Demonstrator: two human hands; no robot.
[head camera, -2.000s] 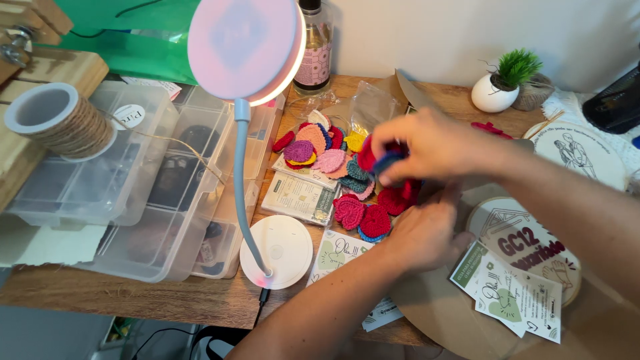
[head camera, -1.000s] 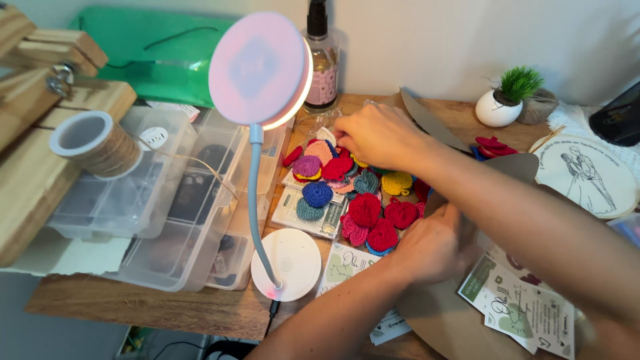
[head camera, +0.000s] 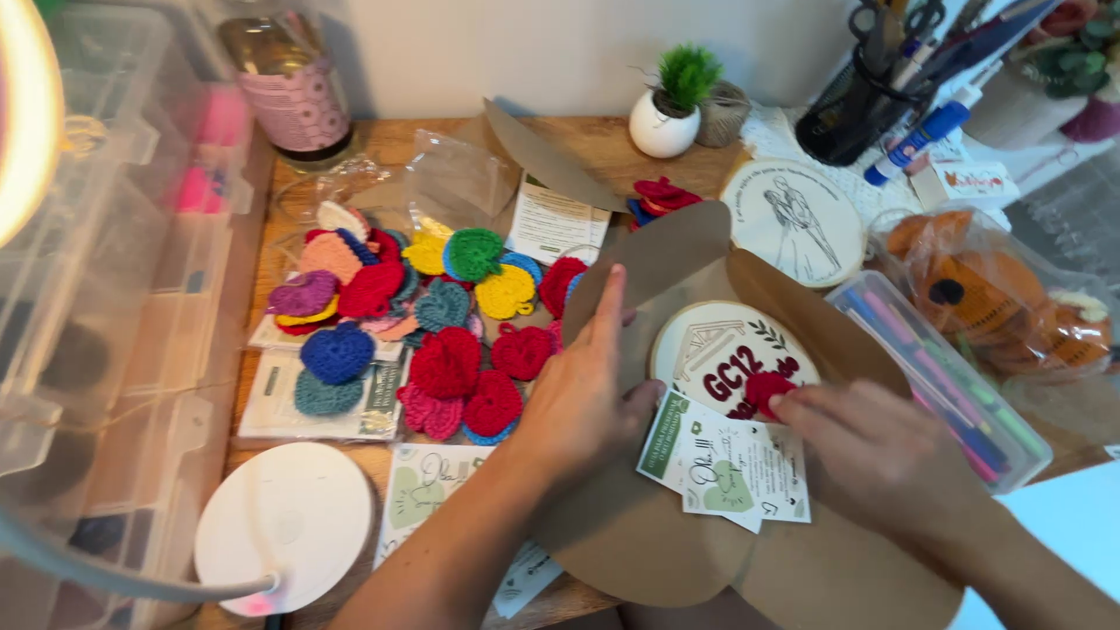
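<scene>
My right hand (head camera: 875, 446) pinches a small red crocheted piece (head camera: 767, 394) over an embroidery hoop (head camera: 700, 350) with a frame motif, leaves and dark red lettering. Printed cards (head camera: 731, 464) overlap the hoop's lower edge. Both rest in an unfolded brown kraft paper wrap (head camera: 647, 551) with rounded flaps. Against the wrap's raised left flap lies my left hand (head camera: 586, 394), its index finger extended and no object seen in it. Left of that hand is a pile of crocheted hearts (head camera: 446, 359) in red, yellow, green, blue and pink.
A lamp base (head camera: 284, 525) and plastic organizer boxes (head camera: 114, 262) stand left. Behind are a pink-labelled bottle (head camera: 289, 87), a potted plant (head camera: 669, 122) and a pen holder (head camera: 840, 114). At right lie another hoop (head camera: 792, 219), a marker case (head camera: 945, 376) and a bagged orange crocheted item (head camera: 989, 289).
My right hand has moved from the heart pile to the hoop, now with a red piece. The wrap's left flap stands raised by my left hand. The view has shifted right.
</scene>
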